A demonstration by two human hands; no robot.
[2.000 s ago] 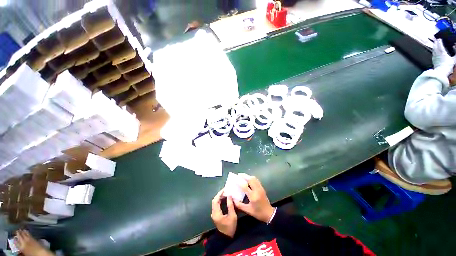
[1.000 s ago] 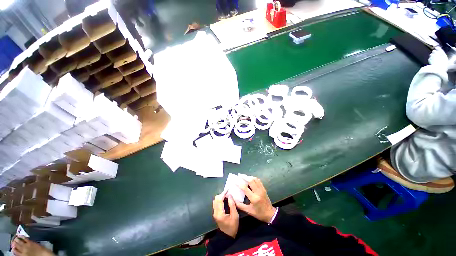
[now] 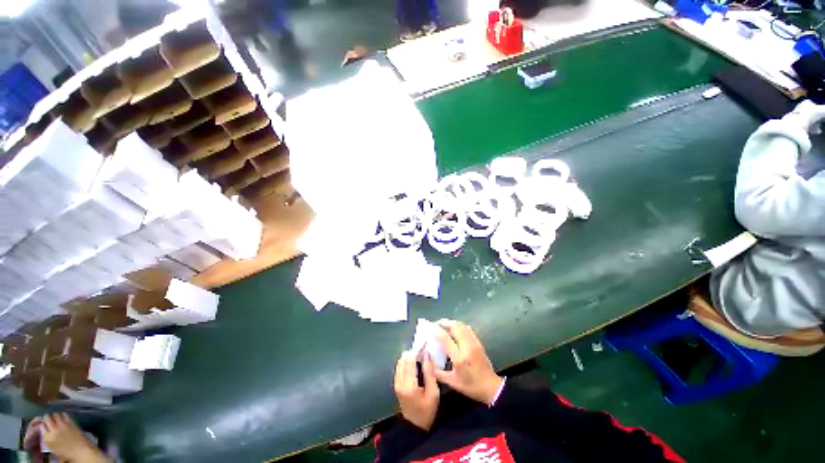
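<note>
My left hand [image 3: 417, 391] and my right hand [image 3: 466, 363] are together at the bench's near edge, both holding a small white folded piece [image 3: 432, 342], palm-sized. A dark patch shows between the fingers; I cannot tell what it is. Just beyond lie fanned white cards [image 3: 373, 288]. White ring-shaped coils [image 3: 446, 232] lie heaped to the right of the cards. A big bright white block or stack [image 3: 357, 136] stands behind them.
White boxes [image 3: 72, 199] and open brown cells [image 3: 192, 52] are stacked on the left. Another person's hands [image 3: 63, 436] are at the lower left. A grey-sleeved person [image 3: 769, 190] sits right on a blue stool [image 3: 692, 357]. A small box [image 3: 536, 74] lies on the conveyor [image 3: 561, 113].
The white piece between my hands has turned and looks narrower, with my fingers closer around it. The small box on the conveyor has moved slightly left. The neighbour's hands at lower left have shifted.
</note>
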